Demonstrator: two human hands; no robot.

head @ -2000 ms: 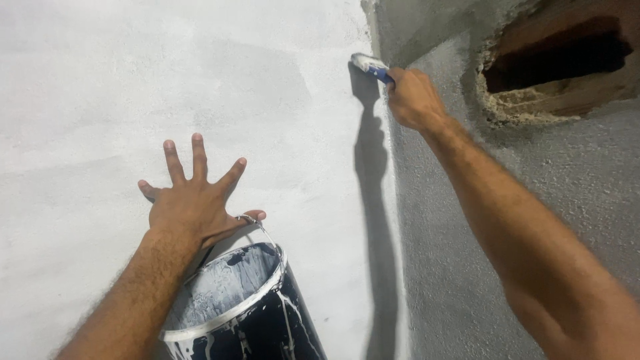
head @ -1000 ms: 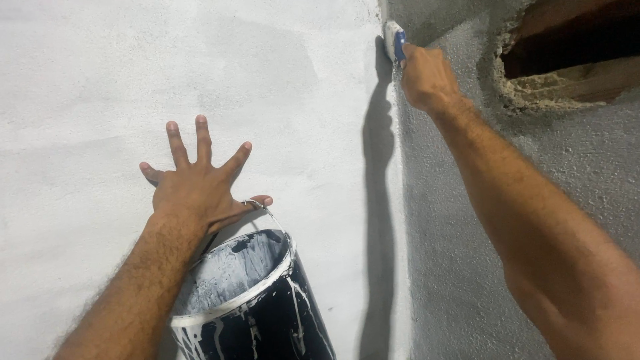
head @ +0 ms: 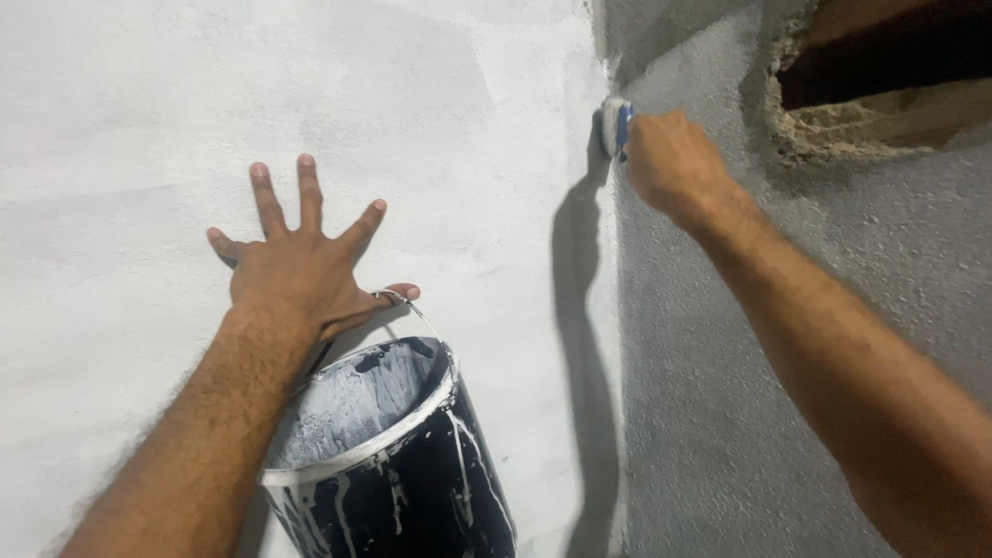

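Note:
My left hand point(head: 298, 271) is spread flat against the white painted wall point(head: 434, 139), fingers apart. Over its thumb hangs the wire handle point(head: 422, 316) of a black paint bucket point(head: 411, 480), which is tilted and streaked with white paint inside and out. My right hand point(head: 670, 163) is closed around a paintbrush point(head: 616, 128) with a blue part and whitish bristles. The brush is at the corner where the white wall meets the grey one; its handle is mostly hidden in my fist.
On the right stands a rough grey wall point(head: 697, 372) with a broken-edged rectangular hole point(head: 891, 101) near its top. The shadow of my right arm point(head: 577, 310) falls along the white wall beside the corner.
My right hand has moved down along the corner with the brush, which was higher up before. My left hand stays spread on the wall with the bucket hanging from it.

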